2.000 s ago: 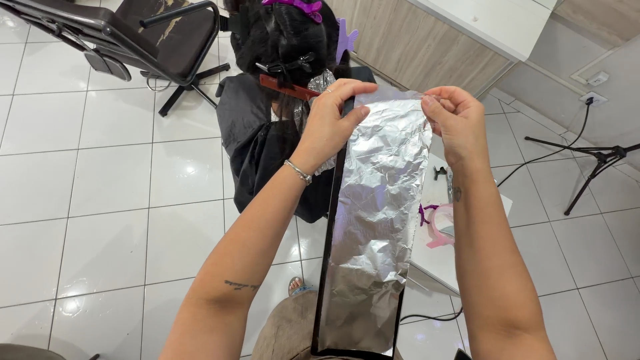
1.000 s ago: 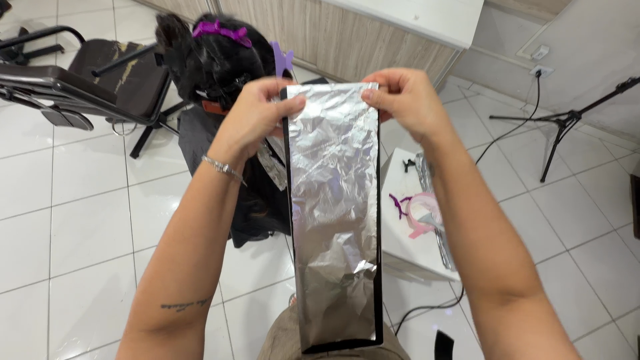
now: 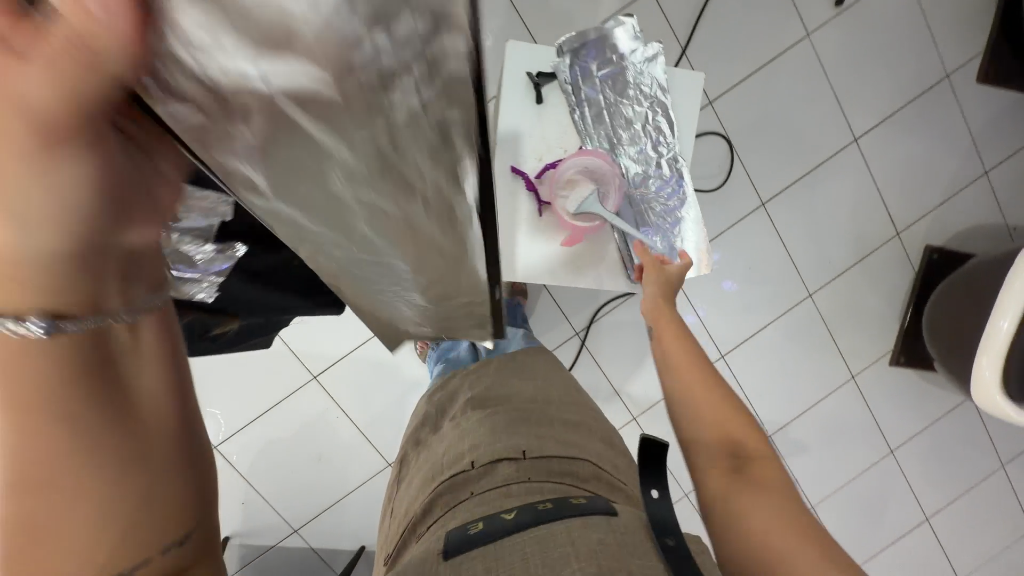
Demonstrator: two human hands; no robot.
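My left hand (image 3: 80, 136), blurred and close at the upper left, holds a dark board covered with a sheet of aluminium foil (image 3: 336, 160). Most of its fingers are hidden or cut off by the frame. Over a white cart top, my right hand (image 3: 662, 276) grips the handle end of a pale tint brush (image 3: 616, 218). The brush head rests in a pink mixing bowl (image 3: 588, 180) with a whitish mixture inside. Beside and partly under the bowl lies a stack of foil strips (image 3: 632, 112). Purple hair clips (image 3: 532, 188) touch the bowl's left side.
A black clip (image 3: 539, 84) lies on the white cart top (image 3: 520, 256). Black cables (image 3: 596, 320) run over the tiled floor. Behind the board are a black cape (image 3: 264, 288) and crumpled foil (image 3: 204, 240). At the right edge stands a grey and white basin or seat (image 3: 976, 336).
My right hand has let go of the foil's top edge and moved down to the brush at the bowl. The left hand still holds the foil-covered board. The view has swung right and down.
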